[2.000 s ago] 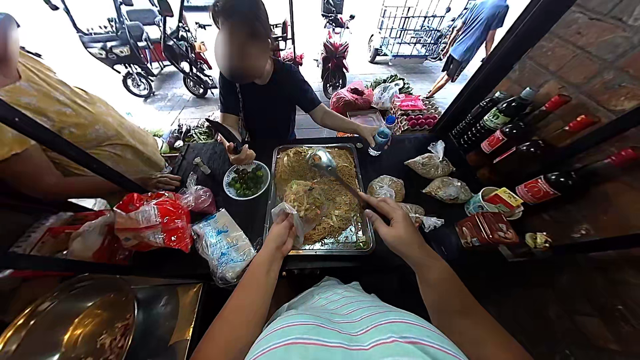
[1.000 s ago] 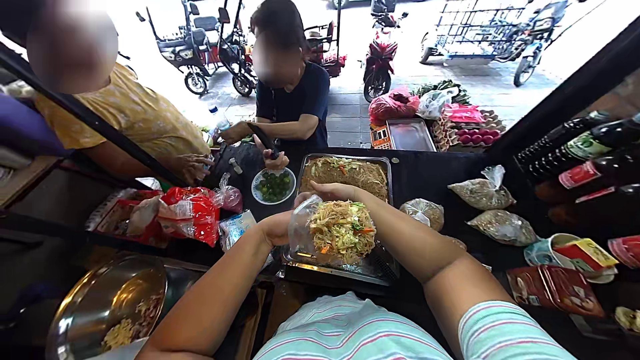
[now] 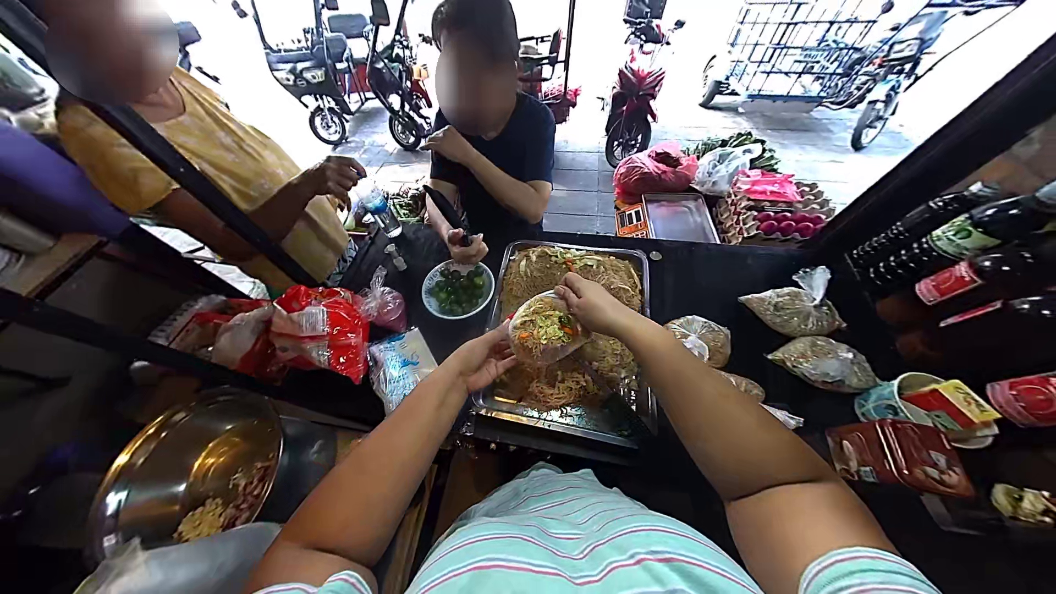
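A clear plastic bag of noodles with shredded vegetables (image 3: 546, 328) is held over the metal tray (image 3: 648, 272). My right hand (image 3: 592, 302) pinches the bag's upper right edge. Against the bag's left side rests my left hand (image 3: 485, 356), its fingers partly curled; how firmly it holds is unclear. Cooked noodles (image 3: 536, 276) fill much of the tray under and behind the bag. Part of a spoon or ladle handle (image 3: 606, 384) shows in the tray, near my right forearm. Left of the tray is a bowl of small green citrus fruits (image 3: 458, 289).
Red plastic bags (image 3: 318, 330) and a blue-white packet (image 3: 402, 363) lie at left, above a metal basin (image 3: 190, 462). Tied food bags (image 3: 796, 309) and dark bottles (image 3: 990, 272) stand right. Across the counter, one person holds a dark object near the bowl; another person's hand (image 3: 334, 177) is by a bottle.
My right hand has left the wooden-handled spoon held in the oldest frame and now grips the bag. Since the middle frame, the noodle bag has moved left and is held more upright.
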